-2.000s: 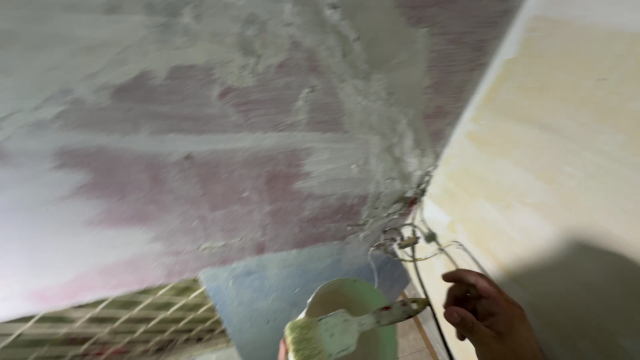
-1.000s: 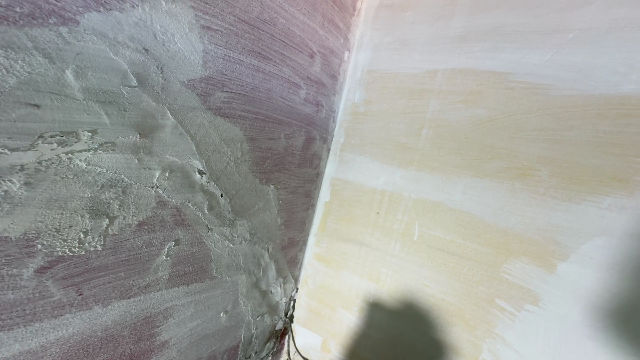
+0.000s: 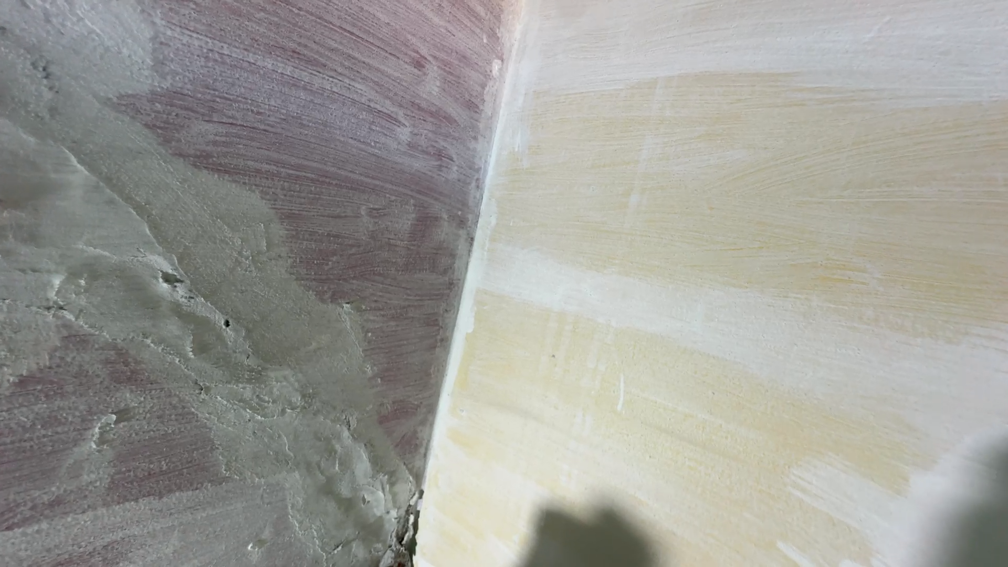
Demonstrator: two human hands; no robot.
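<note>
Neither my left hand nor my right hand shows in the head view, and no tool is in sight. On the left stands a purplish wall [image 3: 370,260] with streaky, thin whitish brush marks. A band of rough grey plaster [image 3: 228,236] runs down across it, with cracks and small holes. To the right, a pale yellow wall [image 3: 709,213] carries broad streaks of white paint. The two walls meet at a slanting corner [image 3: 466,291] with a white edge.
A dark broken gap [image 3: 408,528] lies low in the corner, at the lower frame edge. Dark shadows fall on the yellow wall, one at the bottom middle [image 3: 587,539] and one at the lower right [image 3: 976,504].
The view has swung up to the walls. My hand at the lower right, the paintbrush, the bucket and the loose wires, seen two seconds ago, are out of view.
</note>
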